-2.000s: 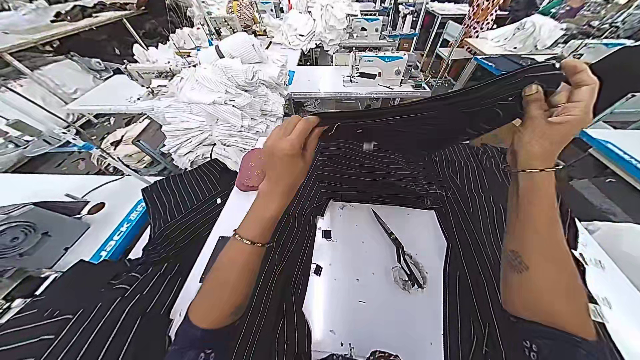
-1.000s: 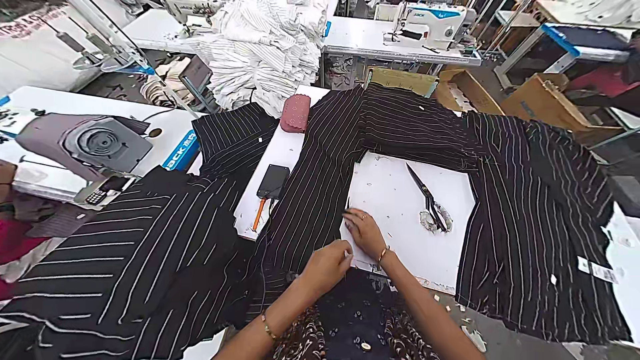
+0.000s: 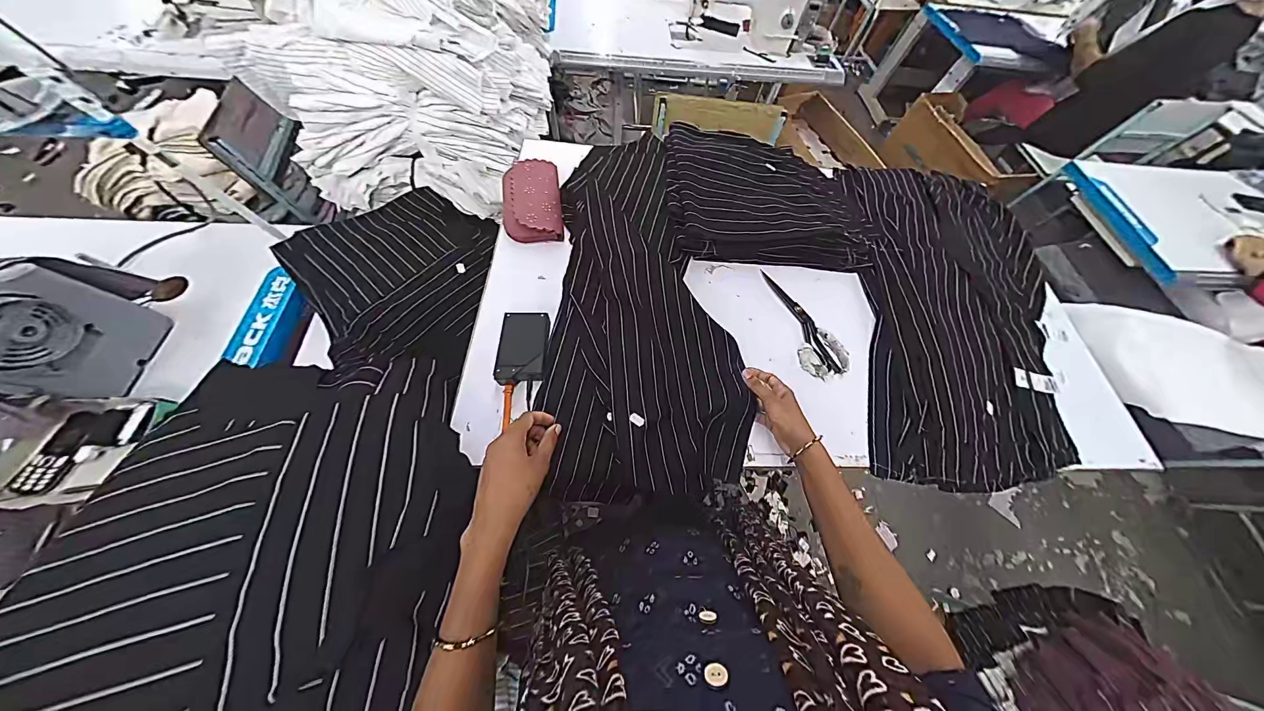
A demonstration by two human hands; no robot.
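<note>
Black pinstriped fabric pieces [image 3: 642, 326] lie stacked along the near-left part of a white table. My left hand [image 3: 518, 454] is at their left edge, fingertips pinched together at the cloth. On the opposite edge, my right hand [image 3: 777, 403] has its thumb and fingers at the cloth; whether it grips is unclear. Another striped stack [image 3: 765, 202] lies crosswise at the back, and a third [image 3: 963, 326] hangs over the near edge on the right. Between them, black-handled scissors [image 3: 805, 321] rest on the white tabletop [image 3: 726, 296] by some lint.
A pink case [image 3: 532, 200] and a black box [image 3: 521, 348] with an orange cable lie left of the cloth. More striped fabric [image 3: 296, 494] covers the left side. Beyond are a pile of white striped cloth [image 3: 395, 89], cardboard boxes [image 3: 923, 143] and a sewing machine [image 3: 736, 20].
Two seconds ago both hands held a striped stack up above the table; it now lies down. Since one second ago my hands have moved apart to opposite edges of the near-left stack. The view has tilted down.
</note>
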